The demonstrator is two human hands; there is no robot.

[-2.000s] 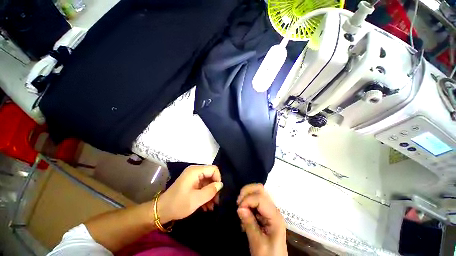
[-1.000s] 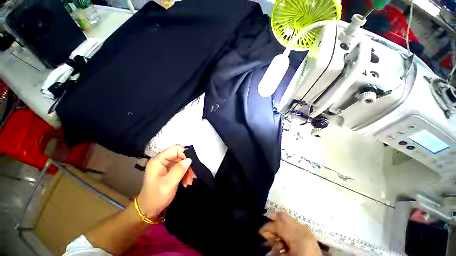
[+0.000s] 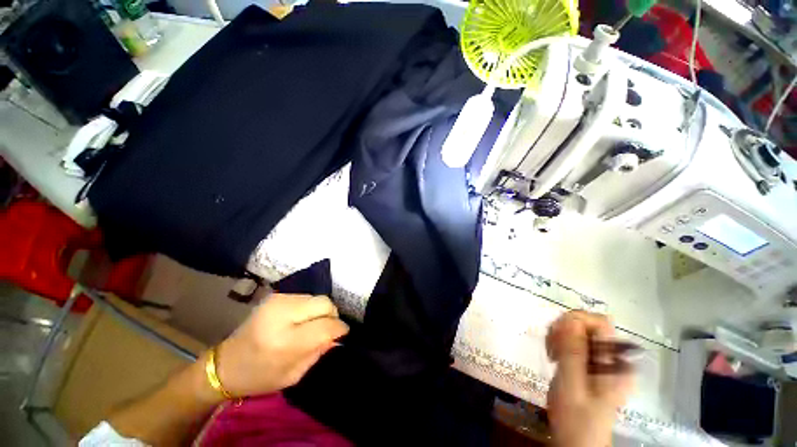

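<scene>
A dark garment piece [image 3: 253,131] lies across the tabletop, and a shinier dark part [image 3: 419,209] runs beside the needle and down to my lap. My left hand [image 3: 284,340] is closed on the dark cloth at the table's front edge, with a small corner standing up above the fingers. My right hand [image 3: 587,371] is raised over the right front of the table, blurred, away from the cloth. It holds small snips [image 3: 613,353], with dark red handles and a pale tip pointing right.
The white sewing machine [image 3: 647,148] stands at the right, with its lamp [image 3: 469,129] beside the needle. A yellow-green fan [image 3: 516,39] is behind it. A black speaker-like box [image 3: 61,52] is at the far left, with a red stool [image 3: 39,249] below.
My right hand has moved from the lower table edge up and right, and the snips now show in it. My left hand has lowered slightly and turned over the cloth.
</scene>
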